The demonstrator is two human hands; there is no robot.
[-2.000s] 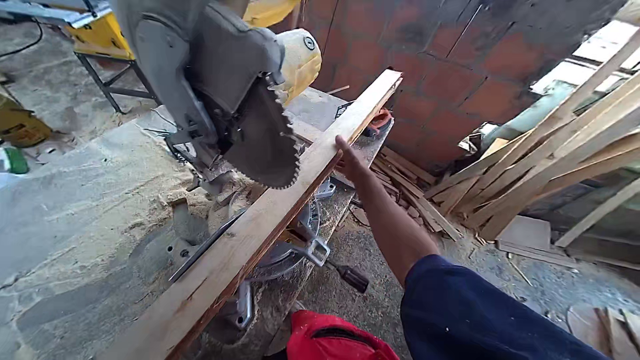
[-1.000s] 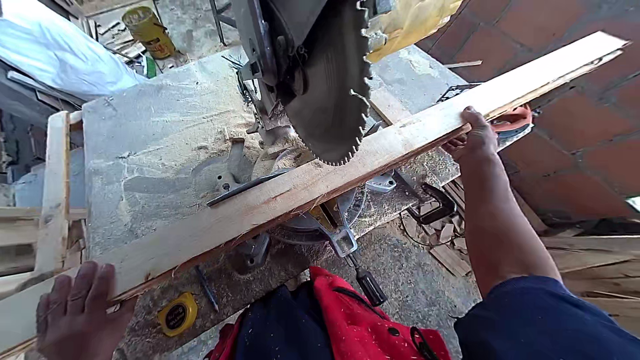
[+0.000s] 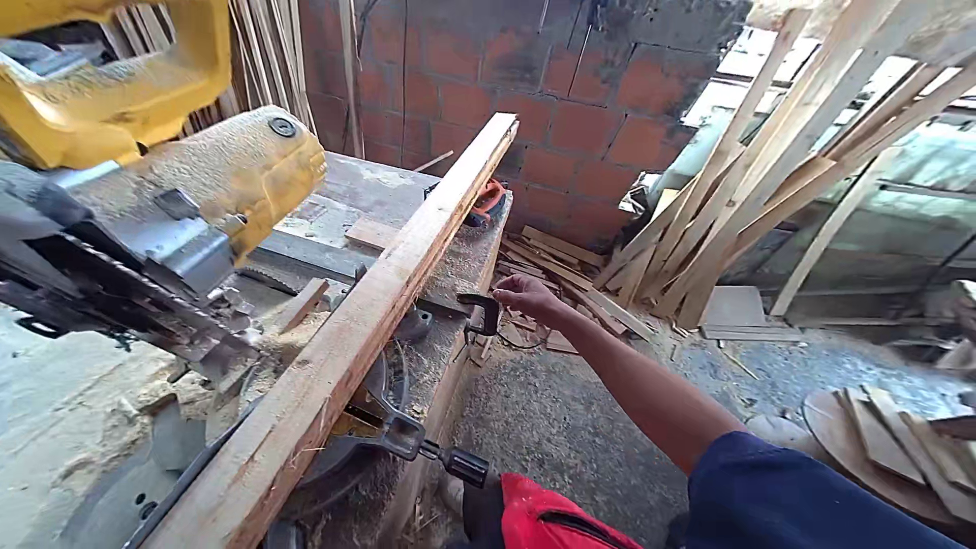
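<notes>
A long wooden board (image 3: pixel 343 351) lies diagonally across the base of a miter saw (image 3: pixel 229 175), whose yellow motor housing is at the upper left. My right hand (image 3: pixel 526 296) is off the board, to its right, fingers curled beside a black C-clamp (image 3: pixel 482 313) on the bench's edge. Whether the fingertips touch the clamp, I cannot tell. Below the board, the saw's miter handle (image 3: pixel 463 465) points toward the red cloth (image 3: pixel 557 518). My left hand is out of view.
Behind the board's far end sits an orange and black tool (image 3: pixel 489 200) on the workbench (image 3: pixel 366 171). Wood scraps (image 3: pixel 564 267) litter the floor by the brick wall (image 3: pixel 564 130). Long wooden strips (image 3: pixel 732 198) lean at the right. Sawdust and a small offcut (image 3: pixel 305 303) lie near the saw.
My right hand has let go of the board and moved to the clamp at the bench edge. My left hand, on the board one second ago, is out of view. The view has swung right.
</notes>
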